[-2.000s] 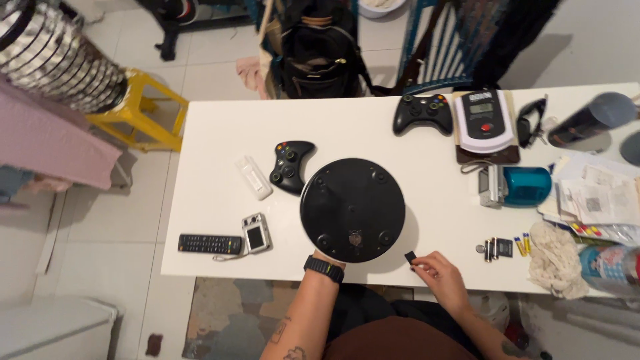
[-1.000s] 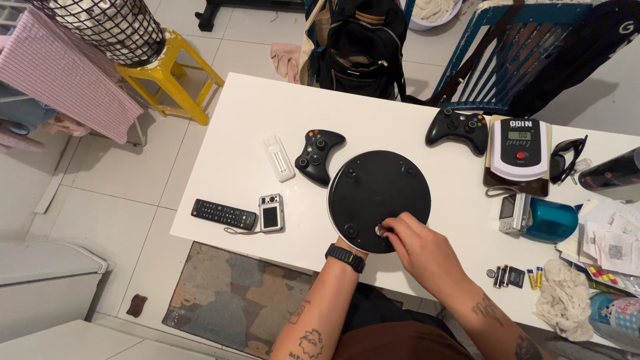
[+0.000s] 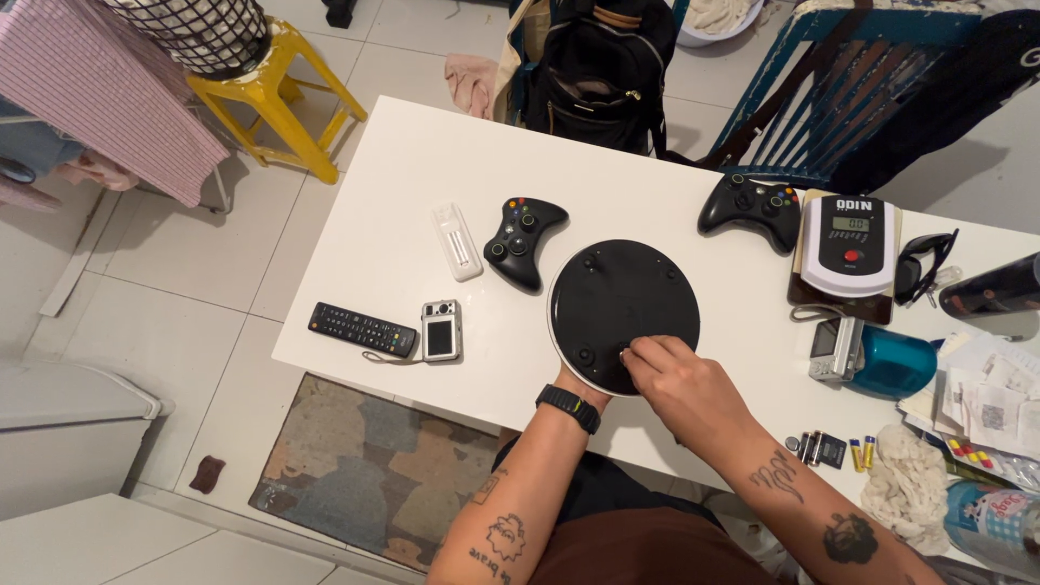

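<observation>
A round black disc-shaped device [image 3: 624,301] with a pale rim and small round feet lies underside up above the white table's front part. My left hand [image 3: 587,380] is mostly hidden beneath its near edge, supporting it from below. The fingertips of my right hand [image 3: 654,366] are pinched together at the disc's lower part, by a small pale thing that they largely cover. Left of the disc is a black game controller [image 3: 520,242], with a thin white plastic holder [image 3: 457,242] beside it.
A compact camera [image 3: 441,331] and a remote control [image 3: 362,328] lie at the left. Rightward are another controller [image 3: 749,213], a kitchen scale [image 3: 850,244], a second camera [image 3: 835,348], batteries [image 3: 863,454], a cloth [image 3: 906,487] and a bottle [image 3: 995,520]. A backpack [image 3: 601,73] stands behind the table [image 3: 390,187].
My right hand has moved from the table's front edge, where it held a small dark thing, onto the disc's underside. My left hand has stayed under the disc. The view has shifted.
</observation>
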